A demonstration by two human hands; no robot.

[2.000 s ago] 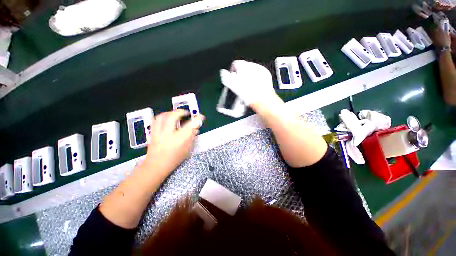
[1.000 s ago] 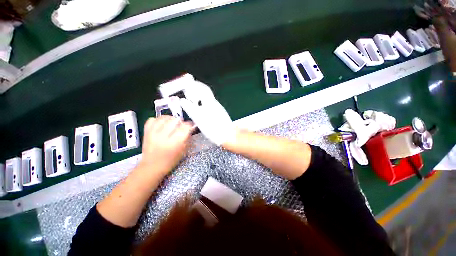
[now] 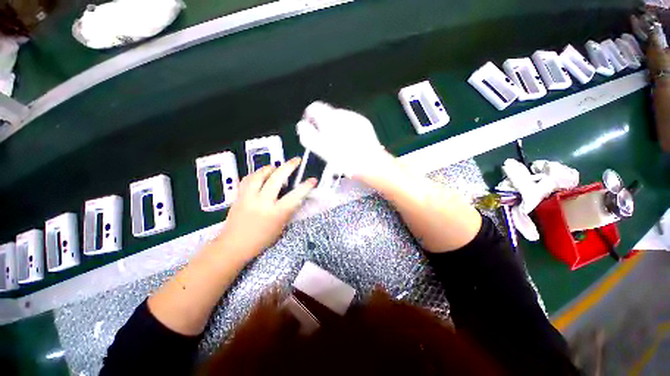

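White plastic housings point(image 3: 151, 205) with rectangular windows stand in a row on the dark green belt. My right hand point(image 3: 341, 141), in a white glove, is over one housing point(image 3: 302, 167) in front of me and holds it, hiding most of it. My bare left hand point(image 3: 263, 202) is at this housing's left and near edges, fingers apart; whether it grips is unclear. Another housing point(image 3: 264, 152) stands just beyond my left fingers. A single housing point(image 3: 424, 107) lies right of my glove.
A pale side rail point(image 3: 507, 131) divides belt and bench. Bubble wrap point(image 3: 352, 246) bears a white card point(image 3: 324, 288). Right are crumpled white gloves or rags point(image 3: 540, 183), a yellow-green-ended tool point(image 3: 491, 201) and a red box point(image 3: 575, 252). Another person's arm point(image 3: 659, 95) is far right.
The housings at the right have shifted left along the belt. My gloved hand has moved right, from the housings by my left hand onto another one. My left hand has moved slightly right and its fingers have spread.
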